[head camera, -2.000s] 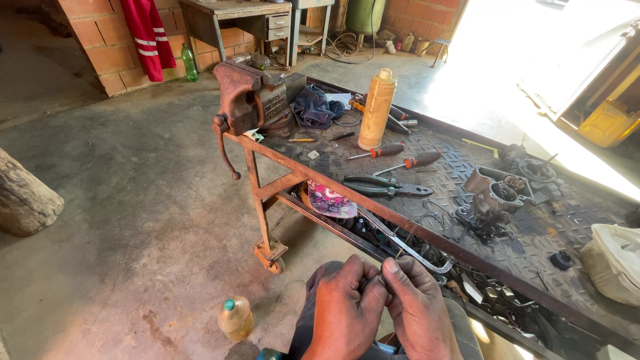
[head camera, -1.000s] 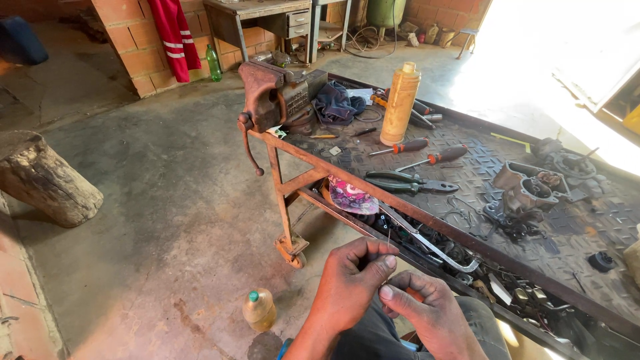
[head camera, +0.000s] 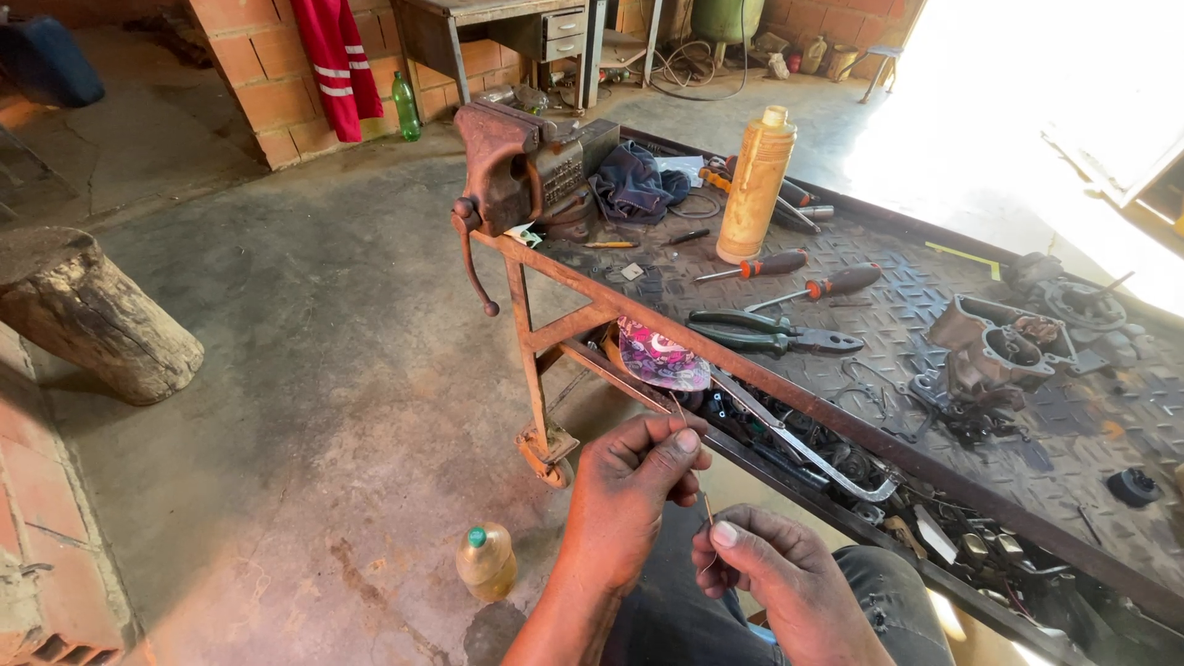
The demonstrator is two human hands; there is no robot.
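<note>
My left hand (head camera: pixel 638 490) pinches a thin piece of wire (head camera: pixel 679 407) between thumb and forefinger, its end standing up above the fingertips. Just to its right and lower, my right hand (head camera: pixel 772 564) pinches a thin copper-coloured strand (head camera: pixel 709 509); whether both are one wire I cannot tell. Both hands are over my lap, in front of the metal bench. On the bench top lie green-handled pliers (head camera: pixel 775 333), two screwdrivers (head camera: pixel 772 265) and a carburetor body (head camera: pixel 1004 342). A plastic bottle (head camera: pixel 758 185) stands behind them, and a rusty bench vise (head camera: pixel 518 166) sits at the corner.
A hacksaw frame (head camera: pixel 805 449) and many metal parts fill the lower shelf, beside a patterned cap (head camera: pixel 661 356). A capped bottle (head camera: pixel 487 561) stands on the floor left of my hands. A wooden log (head camera: pixel 92 314) is at far left; a dark rag (head camera: pixel 638 183) lies by the vise.
My hands were close together at first and are now apart, with a thin wire end showing above my left fingers. The view has shifted left.
</note>
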